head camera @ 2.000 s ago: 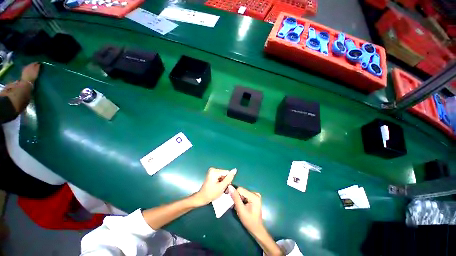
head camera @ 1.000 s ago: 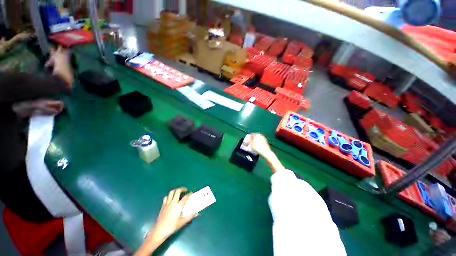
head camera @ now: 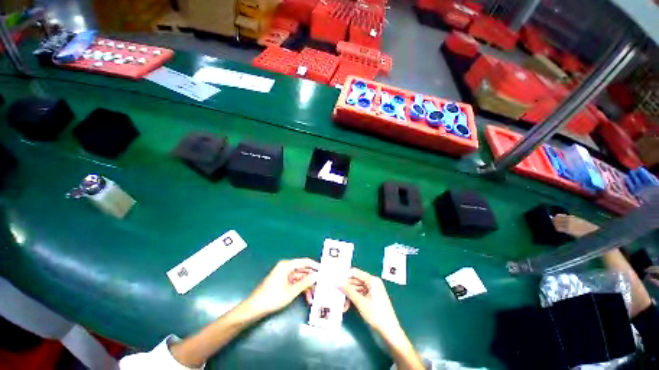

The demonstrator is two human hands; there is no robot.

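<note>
My left hand (head camera: 295, 280) and my right hand (head camera: 361, 293) hold an unfolded white leaflet (head camera: 332, 269) upright between them, low in the middle of the view. Dark square marks show near its top and bottom. Another leaflet (head camera: 207, 261) lies flat to the left on the green belt. A small folded paper (head camera: 394, 264) and a white card (head camera: 464, 282) lie to the right. Beyond my hands an open black box base (head camera: 328, 173) holds white paper. A black box lid (head camera: 256, 167) stands left of it, and a foam insert (head camera: 400, 201) lies right of it.
A pump bottle (head camera: 106, 196) stands at left. Another black box (head camera: 465, 213) stands right of the foam. A red tray of blue straps (head camera: 408, 119) sits on the far ledge. Another person's hand (head camera: 576, 225) touches a black box at right. A clear bag (head camera: 578, 286) lies near the right edge.
My right hand has come back from the open box, where paper now lies inside. My left hand has moved right with the leaflet, now held in both hands. The camera view has shifted.
</note>
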